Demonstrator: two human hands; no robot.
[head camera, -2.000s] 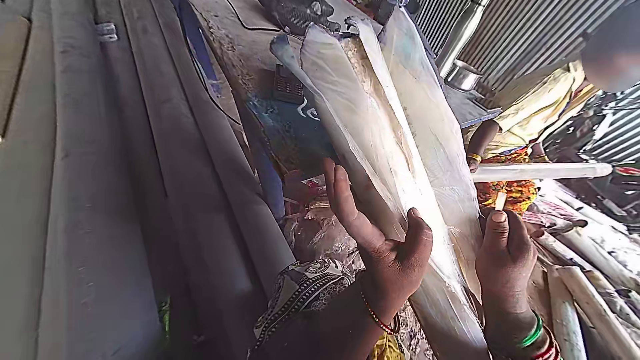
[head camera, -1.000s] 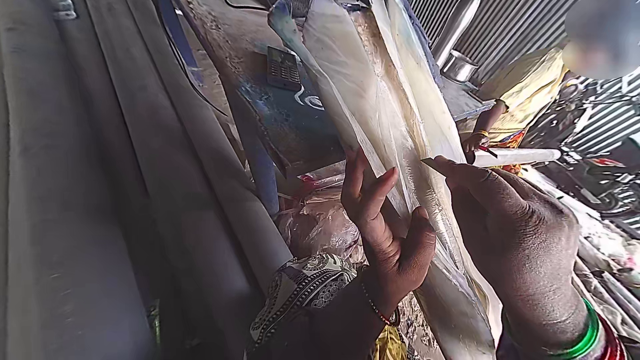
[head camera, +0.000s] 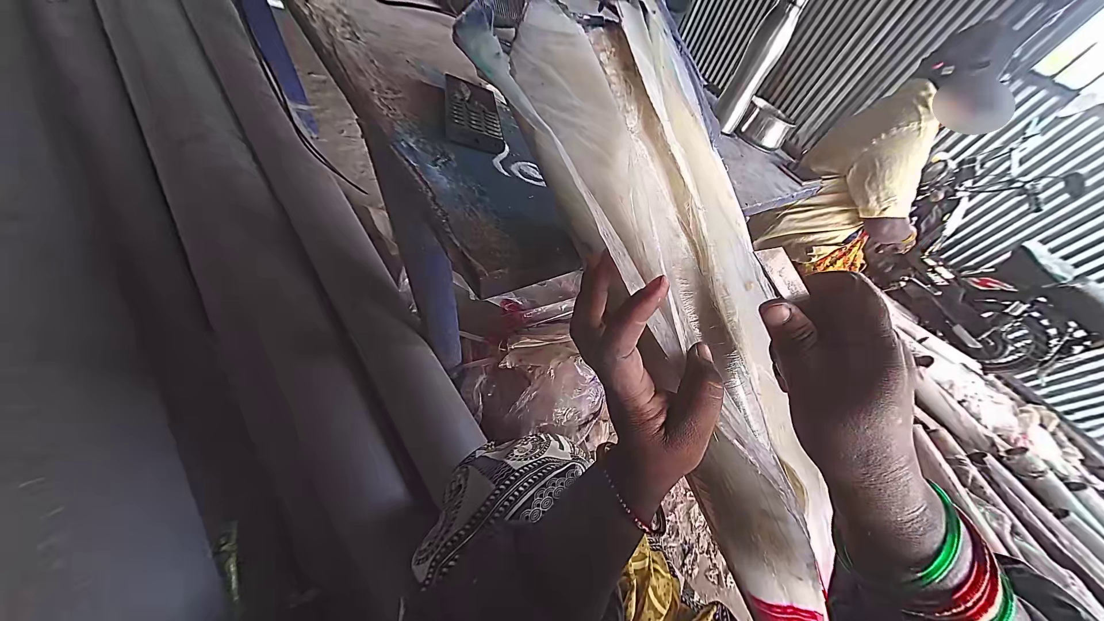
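Note:
A long, pale bundle wrapped in translucent plastic film (head camera: 604, 164) runs from the top centre down to the lower right. The film gapes along its length, and red bands cross the lower end. My left hand (head camera: 647, 371) lies against the bundle's left side, fingers spread and thumb apart, at the edge of the film. On the other side, my right hand (head camera: 849, 371) is curled beside the bundle, back of the hand towards the camera, thumb pointing left. Its fingers and anything within them are hidden. Green and red bangles circle that wrist.
Long grey rolls (head camera: 285, 259) fill the left side. A blue table (head camera: 535, 250) bears a calculator (head camera: 473, 113). A metal pot (head camera: 766, 125) stands farther back. A person in yellow (head camera: 888, 164) is at upper right, near a motorcycle (head camera: 992, 319) and more long rolls (head camera: 992, 483).
A thin pointed thing showed at my right fingertips one second ago; it does not show now. My right hand has moved down along the bundle. The other person's hand has drawn back from mine.

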